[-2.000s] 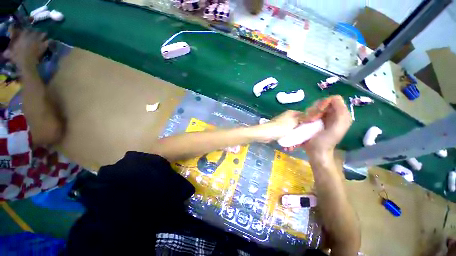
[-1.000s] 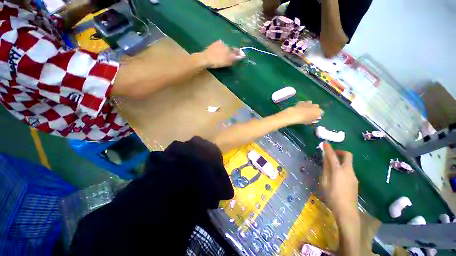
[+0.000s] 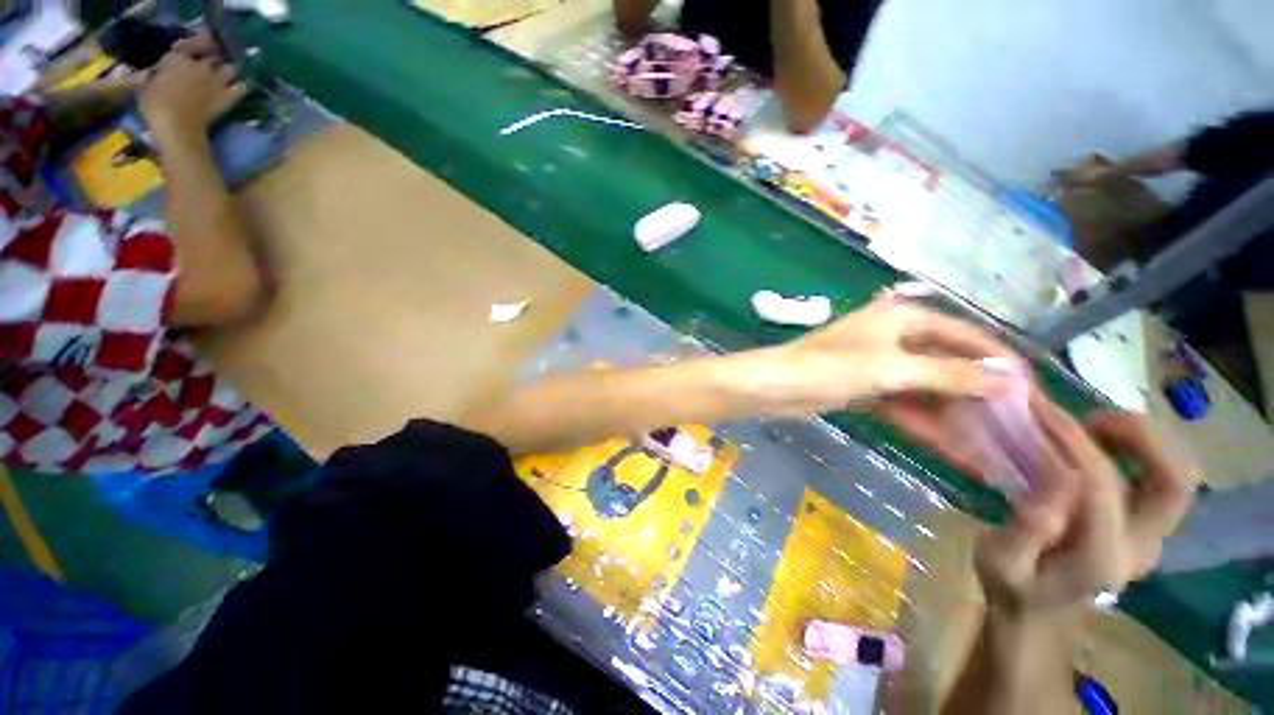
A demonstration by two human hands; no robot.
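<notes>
My left hand and my right hand are together over the belt's near edge at the right. Both hold a pale pink casing part, blurred and partly covered by the fingers. One pink part-built unit with a black window lies on the lower right of the plastic-covered mat. Another pink unit lies on the mat's upper yellow panel. A white curved shell lies on the belt just beyond my left hand.
The green conveyor belt carries a white shell and a thin white strip. A person in a checked shirt sits at the left. A grey post stands at the right. A white scrap lies on the cardboard. A blue handle is at lower right.
My hands were apart, the left reaching over the belt; now they are together on a pink casing part. The neighbour's hand has drawn back from the belt. The view has shifted.
</notes>
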